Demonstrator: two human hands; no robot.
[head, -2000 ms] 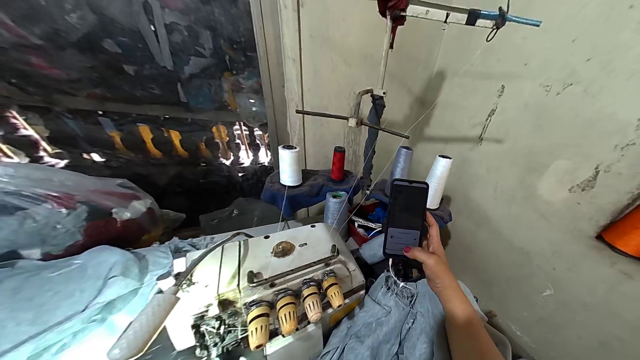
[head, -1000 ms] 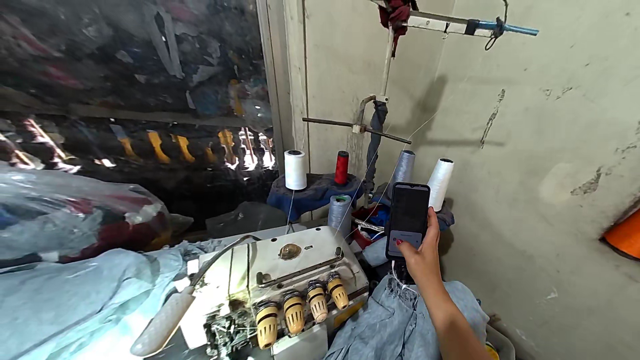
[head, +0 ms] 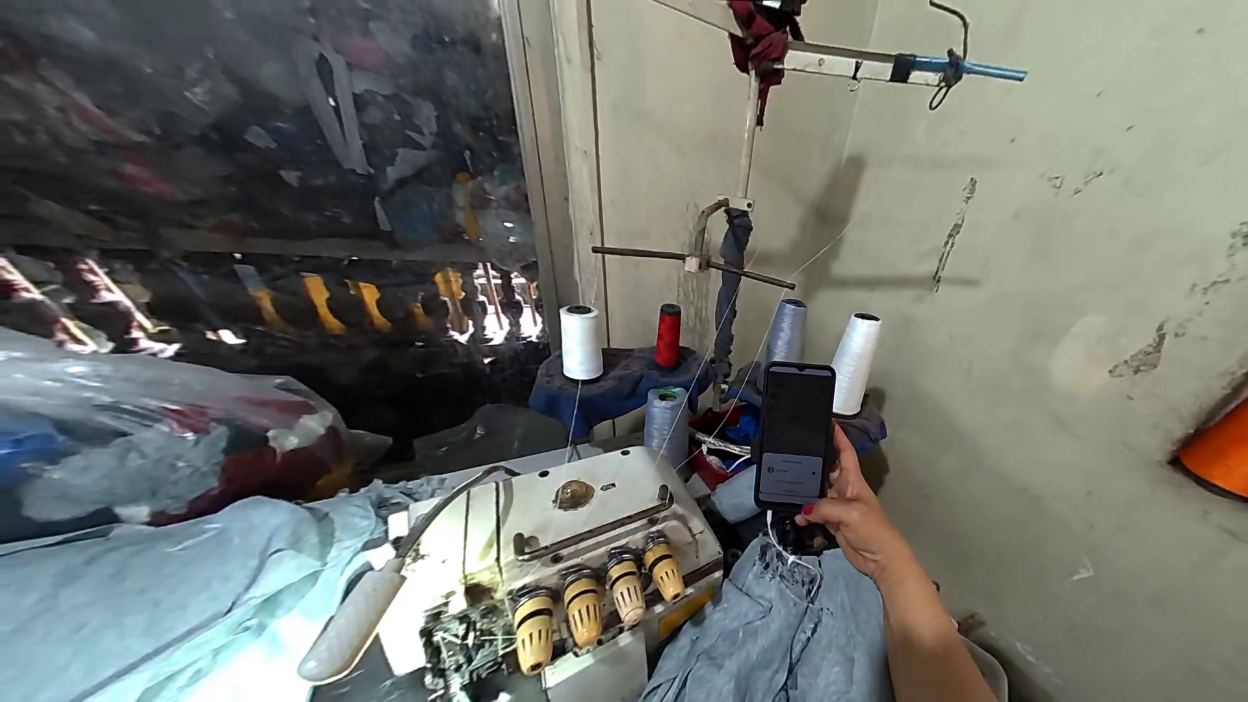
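Note:
My right hand (head: 846, 512) holds a dark smartphone (head: 795, 436) upright by its lower right edge, thumb near the bottom of the lit screen. A white cable hangs below the phone, over grey-blue fabric (head: 780, 634). Left of the phone stands an overlock sewing machine (head: 624, 497) with several yellowish tension dials (head: 583, 606) along its front. Behind it are a white thread cone (head: 582, 343), a red thread spool (head: 668, 336) and a grey-blue cone (head: 666, 424). Another white cone (head: 856, 365) rises just right of the phone. My left hand is out of view.
A thread stand pole (head: 749, 146) with crossbars rises behind the machine, threads running down from it. A lamp with a pale handle (head: 353, 624) lies at the machine's left. Light blue fabric (head: 175, 575) and a clear plastic bag (head: 166, 439) are at left. An orange object (head: 1219, 448) is at right.
My right thumb has moved from over the phone's screen to its lower edge. A lighter panel shows on the lower screen, where the frame a second ago shows it partly covered by the thumb.

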